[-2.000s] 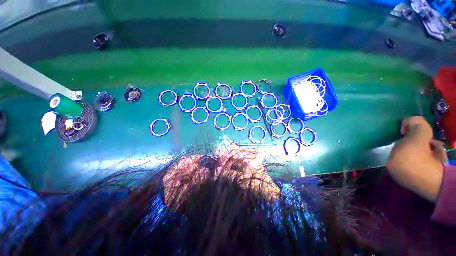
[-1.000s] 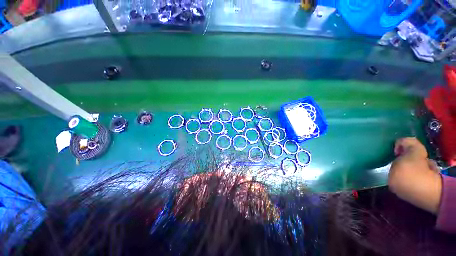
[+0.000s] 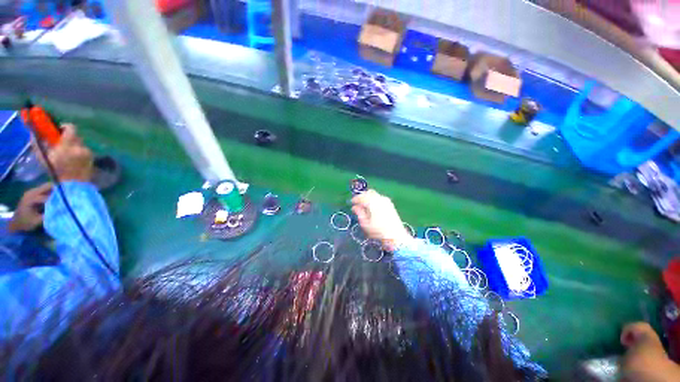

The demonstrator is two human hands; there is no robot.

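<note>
My right hand [image 3: 379, 218], in a blue sleeve, reaches forward over the metal rings. Its fingertips are on a small dark round unit [image 3: 359, 185] at the near edge of the belt. My left hand [image 3: 304, 293] is mostly hidden behind hair; only a blurred reddish patch shows, and what it holds cannot be seen. Several thin metal rings [image 3: 323, 243] lie on the green bench around and partly under my right arm. A blue parts bin [image 3: 542, 287] with white rings stands right of them. Two more dark units, one of them here [image 3: 271, 204], lie left of my right hand.
A dark round dish [image 3: 244, 227] with a green roll [image 3: 231, 197] stands by a metal post [image 3: 175, 97]. A neighbour at left holds an orange-handled tool [image 3: 45, 125]. Another person's hand [image 3: 647, 357] is at lower right. Dark units lie on the belt [image 3: 313, 142]; shiny parts [image 3: 358, 91] lie on the ledge.
The view has shifted up and left, and tilted. My right hand has left the spot near my body and reached forward to a dark unit. The left neighbour's hands and tool now show.
</note>
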